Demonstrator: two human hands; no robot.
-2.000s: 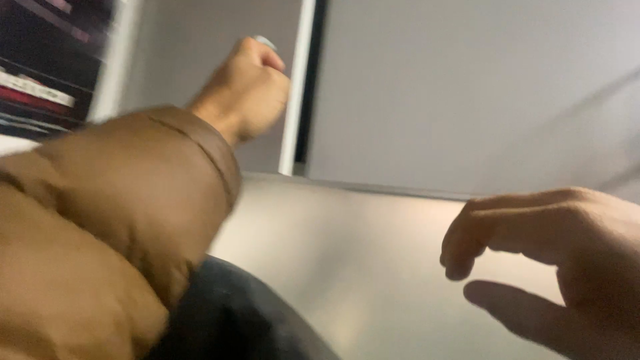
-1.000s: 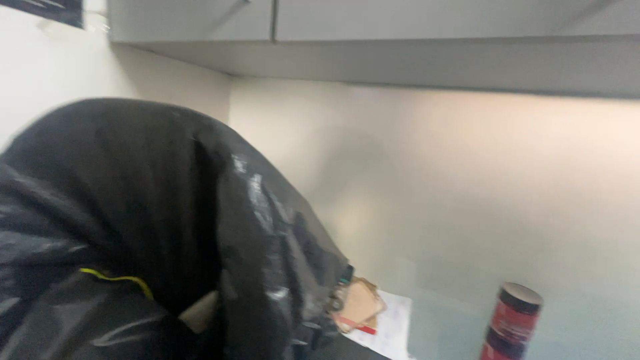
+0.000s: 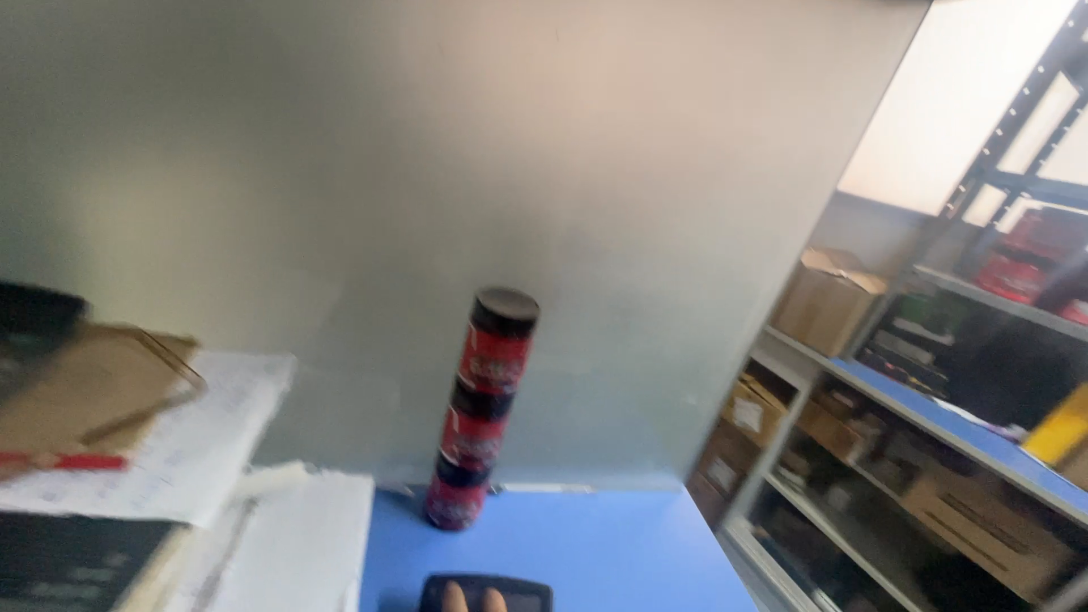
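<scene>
Two fingertips, seemingly of my right hand point(image 3: 473, 598), show at the bottom edge against a dark rounded flat object point(image 3: 529, 593); whether they grip it or only rest on it is hidden. Behind that object, a stack of red and black cylindrical cans point(image 3: 489, 365) stands on a blue tabletop point(image 3: 595, 535), close to a pale panel. My left hand is not clearly visible. At left, a brown cardboard piece point(image 3: 93, 382) and a red strip point(image 3: 89, 461) lie over white papers point(image 3: 229, 408), with a dark flat item point(image 3: 76, 557) below them.
The pale upright panel point(image 3: 595, 212) closes off the rear of the tabletop. On the right stands metal shelving point(image 3: 799, 416) with cardboard boxes point(image 3: 824, 302), red items point(image 3: 1020, 263) and a yellow object point(image 3: 1062, 433). A dark object point(image 3: 38, 323) sits at the left edge.
The view has swung down and right from the grey cabinets, bringing tabletop and shelving into sight. The brown sleeve seen earlier and the black plastic bag are out of view.
</scene>
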